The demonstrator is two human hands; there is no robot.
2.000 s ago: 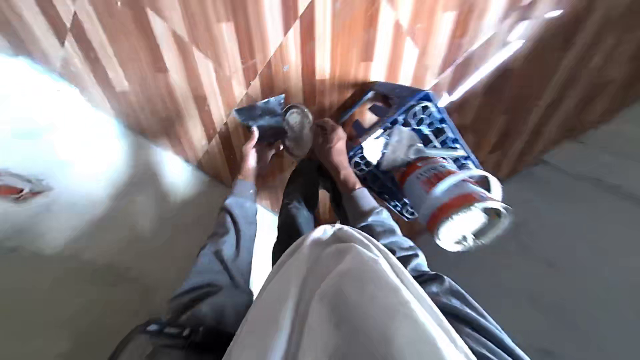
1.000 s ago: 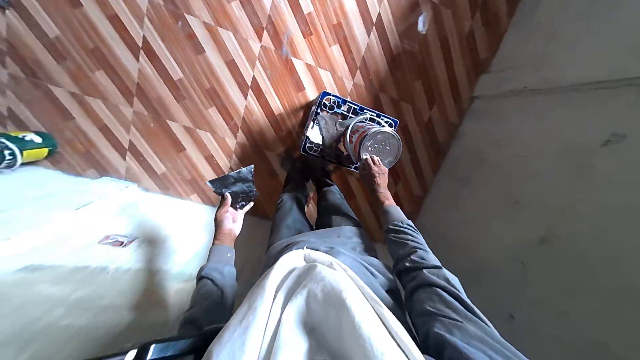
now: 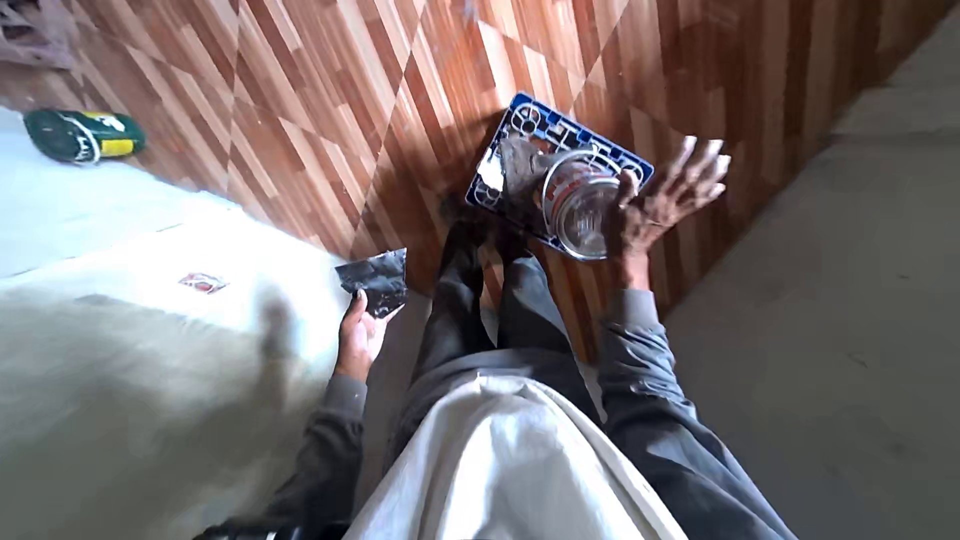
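Observation:
A dark, flat, smeared plate with angled edges (image 3: 381,279) is in my left hand (image 3: 361,334), pinched at its lower edge with the thumb on top. Spread fingers mark my right hand (image 3: 664,201), at the right side of a round metal can (image 3: 589,219) with a wire handle; whether the thumb touches the can is unclear. The can sits on a blue plastic crate (image 3: 630,161), over its right part. Beside the can on the crate lies a grey, crusted object (image 3: 519,169), with a white patch (image 3: 491,172) to its left.
Wood-patterned flooring (image 3: 315,97) spreads around the crate. A green and yellow container (image 3: 84,136) lies at the far left, near a pale surface with a small reddish scrap (image 3: 202,283). A plain grey surface (image 3: 817,300) borders the right. My legs stand just below the crate.
Two seconds ago both hands were close together beside the crate, the right at a round object. One second ago my right hand was on the can; now its fingers are spread. The left still holds the plate.

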